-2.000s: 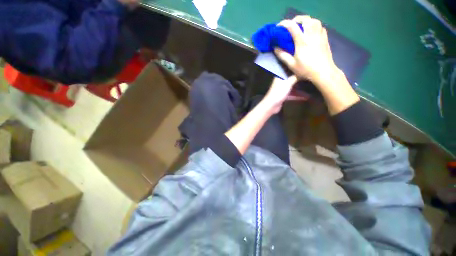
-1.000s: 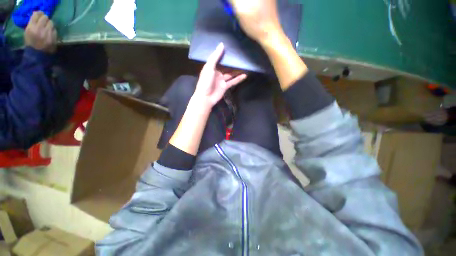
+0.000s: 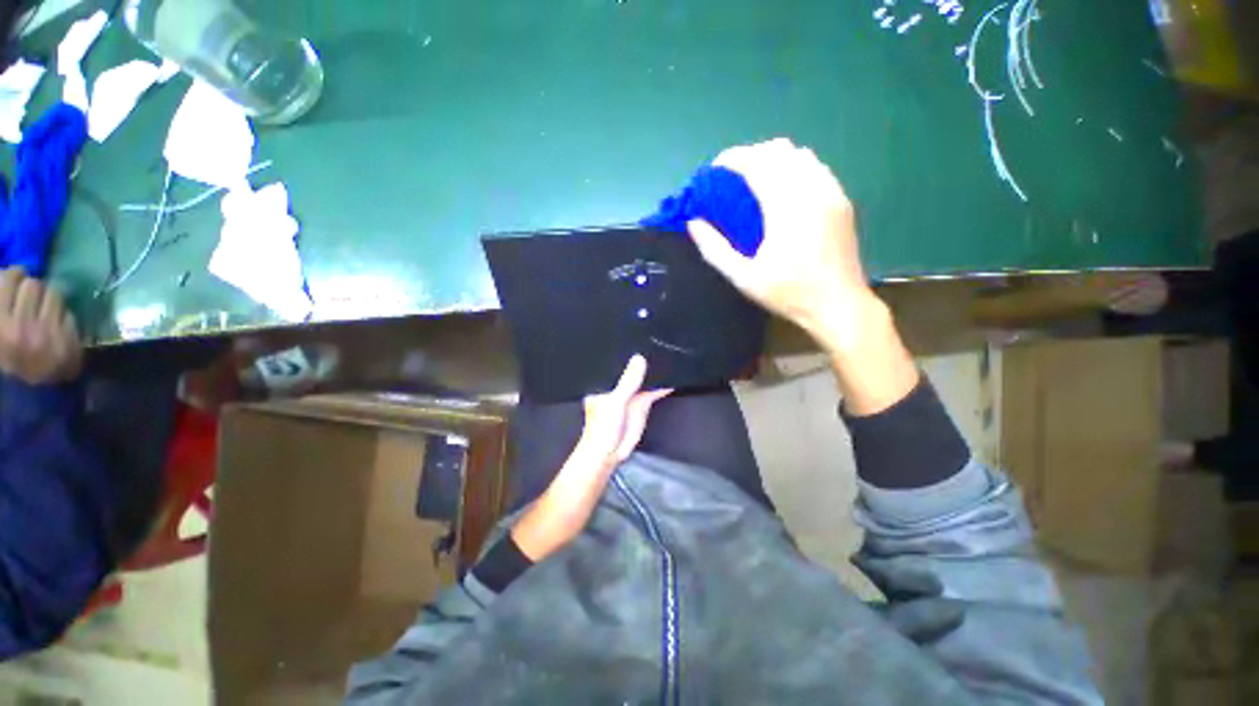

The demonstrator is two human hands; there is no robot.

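Observation:
A dark rectangular solar panel (image 3: 573, 310) is tilted at the bench's front edge, over my lap, with small light reflections on its face. My left hand (image 3: 615, 421) holds its lower edge, thumb on the face and fingers beneath. My right hand (image 3: 801, 241) is closed on a bright blue cloth (image 3: 725, 207) at the panel's upper right edge. Whether the cloth touches the panel face cannot be told.
The green bench (image 3: 552, 124) bears a clear jar (image 3: 262, 62), white scraps (image 3: 262, 248) and thin white strands (image 3: 991, 104). A neighbour's hand (image 3: 35, 328) and blue cloth (image 3: 44, 179) are at left. An open carton (image 3: 283, 510) stands by my left leg; another carton (image 3: 1077, 441) is at right.
The view has turned and now shows more of the bench. The panel's dark face is more visible. My right hand with the cloth has moved to the panel's upper right edge.

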